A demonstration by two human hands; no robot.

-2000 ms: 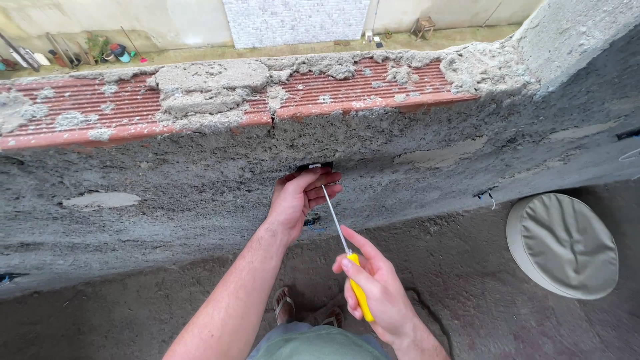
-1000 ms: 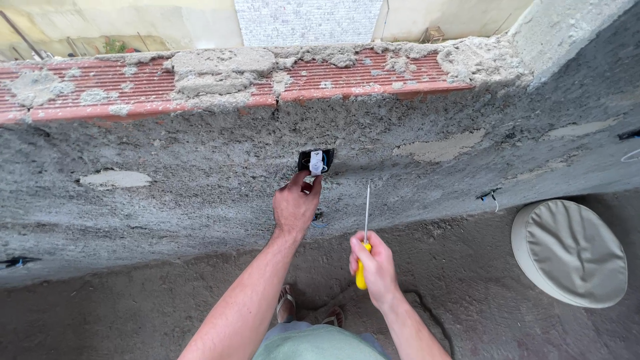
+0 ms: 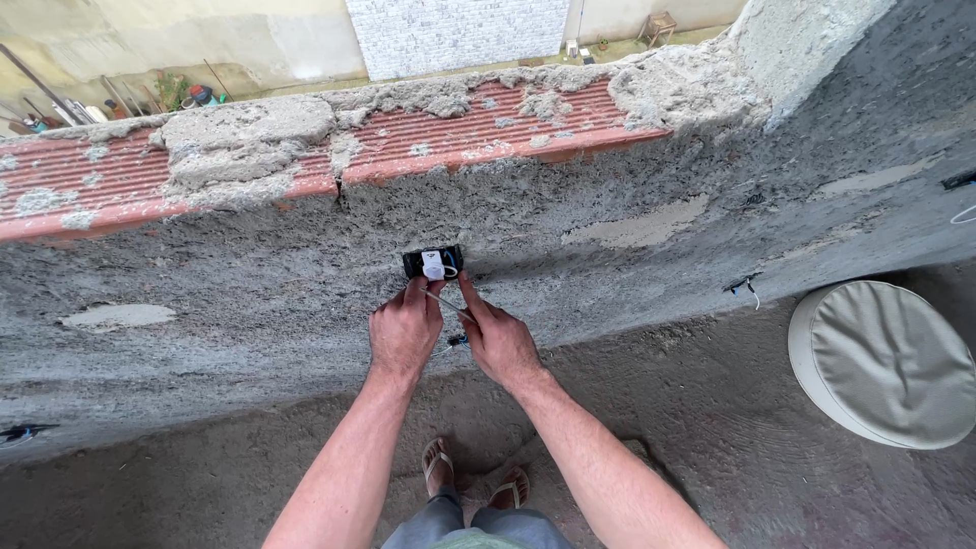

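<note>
A black electrical wall box [image 3: 412, 264] is set in the rough grey wall, with a white electrical module [image 3: 432, 264] and blue and white wires at its opening. My left hand [image 3: 404, 328] is at the lower edge of the box, its fingertips at the module's lower end; the grip itself is partly hidden. My right hand [image 3: 502, 339] holds a screwdriver, whose metal shaft [image 3: 450, 305] points up and left toward my left fingertips. Its handle is hidden in the palm. The right index finger is extended to the box's lower right corner.
Red ribbed clay blocks [image 3: 496, 126] with crusted mortar [image 3: 244, 137] top the wall. Lower down are more boxes with wires, one [image 3: 457, 340] just behind my hands and another [image 3: 741, 286] to the right. A round, beige fabric-topped pouf [image 3: 892, 362] stands on the floor at right.
My right hand has moved up and left to the wall box with the screwdriver. My left hand stays at the box, where the white module shows since the frame one second ago.
</note>
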